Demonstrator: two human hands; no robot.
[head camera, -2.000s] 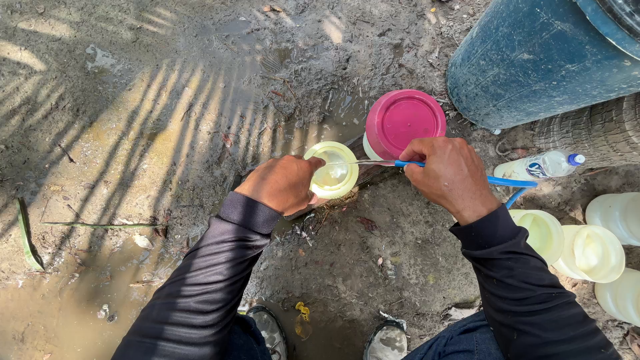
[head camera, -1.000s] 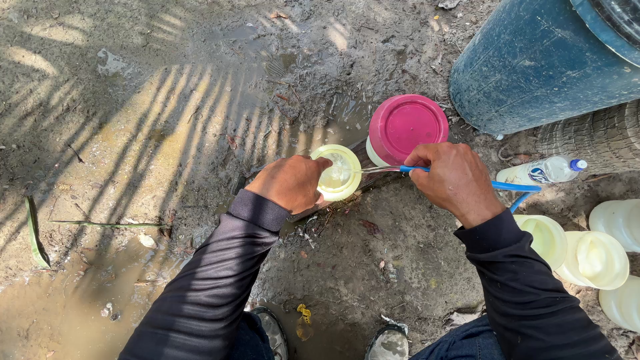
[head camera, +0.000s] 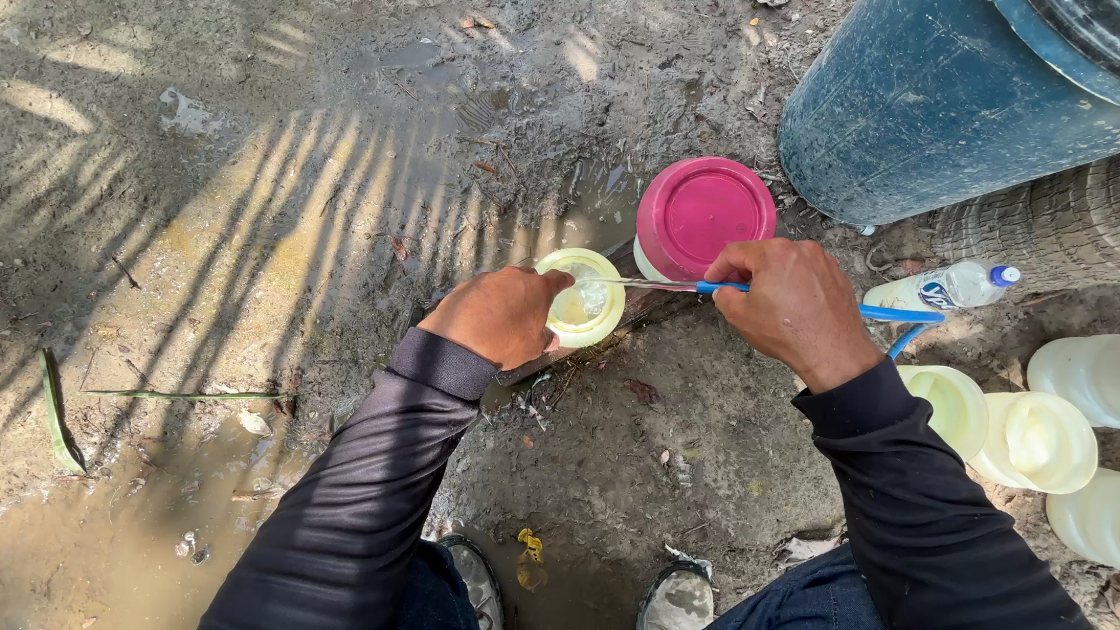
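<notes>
My left hand (head camera: 500, 317) grips the rim of a pale yellow plastic container (head camera: 604, 325), which stands on a wooden plank (head camera: 643, 308). My right hand (head camera: 783, 302) holds a thin blue hose or handle (head camera: 722, 287) between thumb and fingers. From it a thin, pale, rod-like end reaches left over the container's mouth to my left fingertips. What fills the container cannot be told clearly; its inside looks wet. Just behind my right fingers stands a whitish container with a pink lid or base (head camera: 709, 214) uppermost. The blue hose continues right of my hand and bends back.
A big blue plastic barrel (head camera: 927, 114) stands at the upper right beside a ridged trunk or tire-like object (head camera: 1041, 219). A plastic bottle with a blue cap (head camera: 962, 287) lies near it. Several pale containers (head camera: 949, 407) are at the right. Muddy ground with puddles (head camera: 131, 542) surrounds my shoes.
</notes>
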